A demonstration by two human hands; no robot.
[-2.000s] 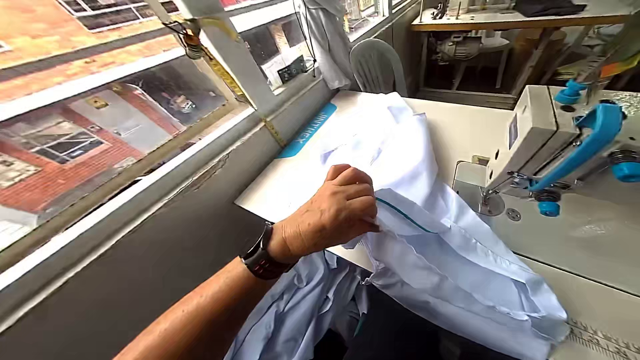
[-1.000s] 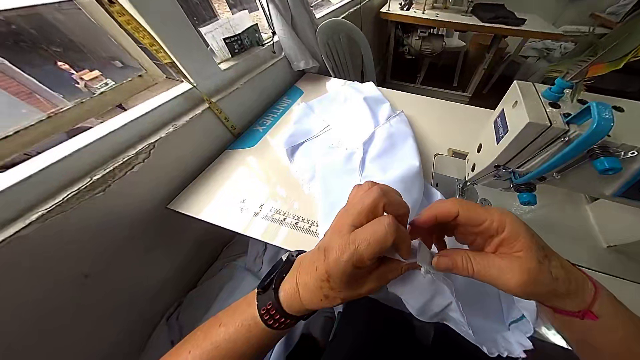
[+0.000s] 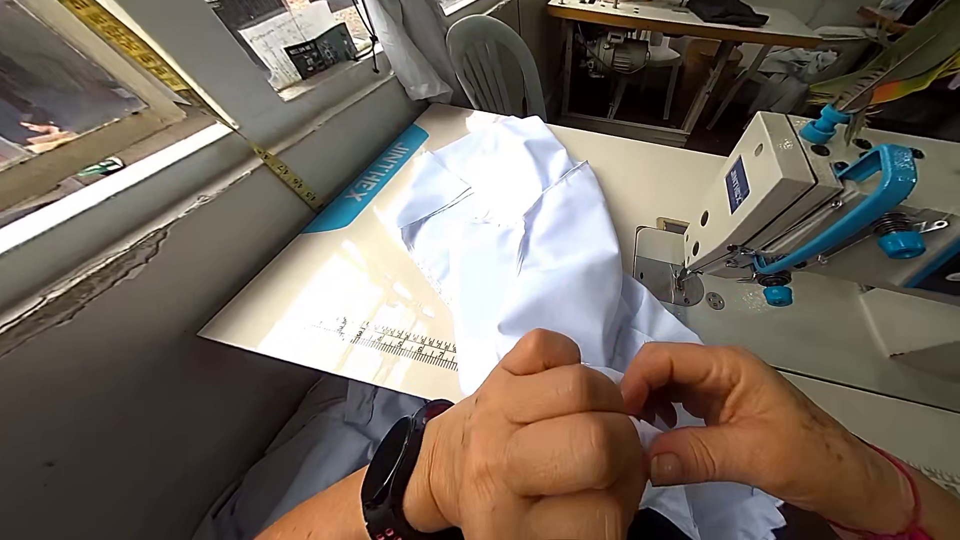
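Observation:
White fabric with sewn seams [image 3: 555, 247] lies in folds across the sewing table and hangs over its front edge. My left hand [image 3: 555, 442], with a black watch at the wrist, is closed on a part of this fabric near the table's front edge; its fingertips are hidden. Close against it on the right, my right hand [image 3: 720, 427] pinches the same fabric between thumb and fingers. The industrial sewing machine [image 3: 780, 195], white with blue parts, stands to the right, its needle area [image 3: 681, 281] beside the cloth.
A printed ruler scale [image 3: 409, 345] marks the tabletop at the front left. A yellow measuring tape [image 3: 289, 178] hangs from the window frame. Behind the table stand a plastic chair [image 3: 495, 64] and another sewing table [image 3: 675, 22]. Grey-blue cloth [image 3: 322, 442] hangs below the front edge.
Only my left hand was in view at first, at the fabric; my right hand has since come in beside it. The fabric has shifted on the table. The view has turned somewhat.

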